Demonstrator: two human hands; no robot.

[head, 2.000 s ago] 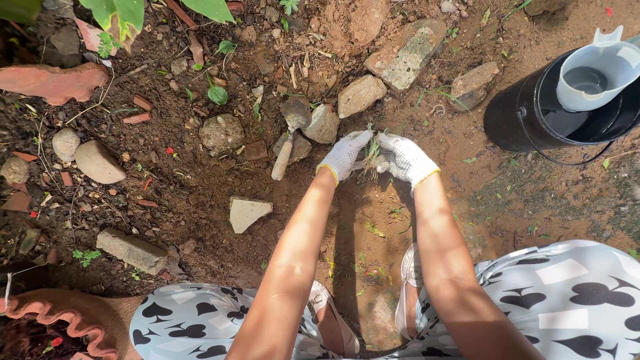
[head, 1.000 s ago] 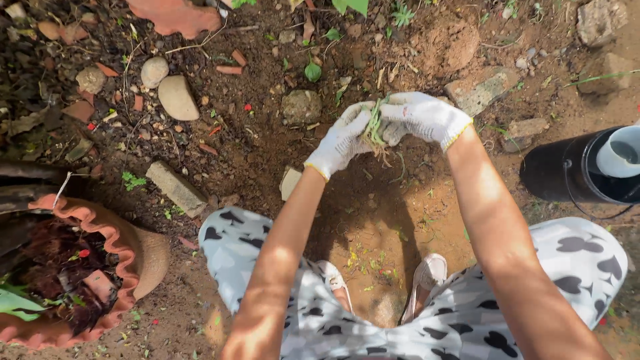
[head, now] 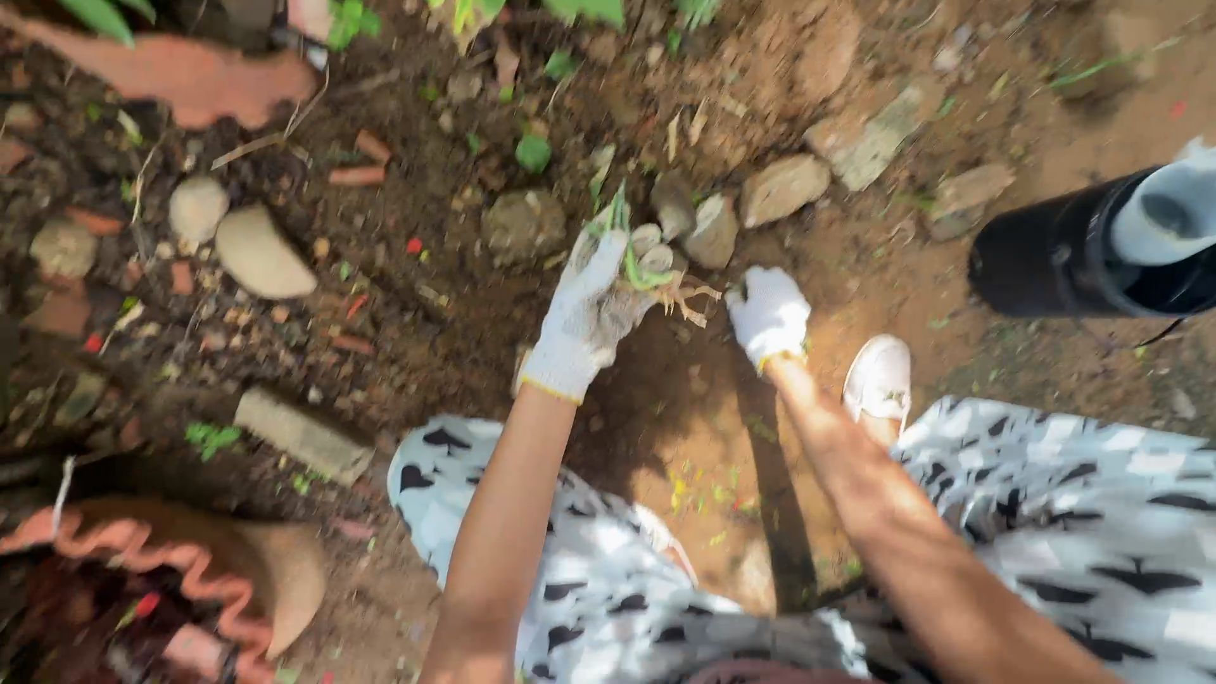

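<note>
My left hand [head: 589,309], in a white knit glove with a soiled palm, holds a small bunch of green stems with pale roots [head: 655,275]. My right hand [head: 768,312], gloved the same way, is a short distance to the right, low over the soil, fingers curled; whether something is between its fingertips is too blurred to tell. Just above the hands lie several stones, among them a tan one [head: 785,190] and a grey one [head: 712,231]. The trowel seen earlier cannot be made out clearly here.
At the right stands a black bucket [head: 1040,249] with a pale plastic jug [head: 1167,214] in its mouth. A scalloped terracotta pot [head: 280,579] is at the lower left. A brick-like block [head: 304,435], rounded stones [head: 261,255] and a large terracotta shard [head: 190,81] lie at the left.
My hands, together around the plant bunch in both earlier frames, are now apart. The bunch stays with my left hand, while my right hand is lower and to the right. The view has shifted.
</note>
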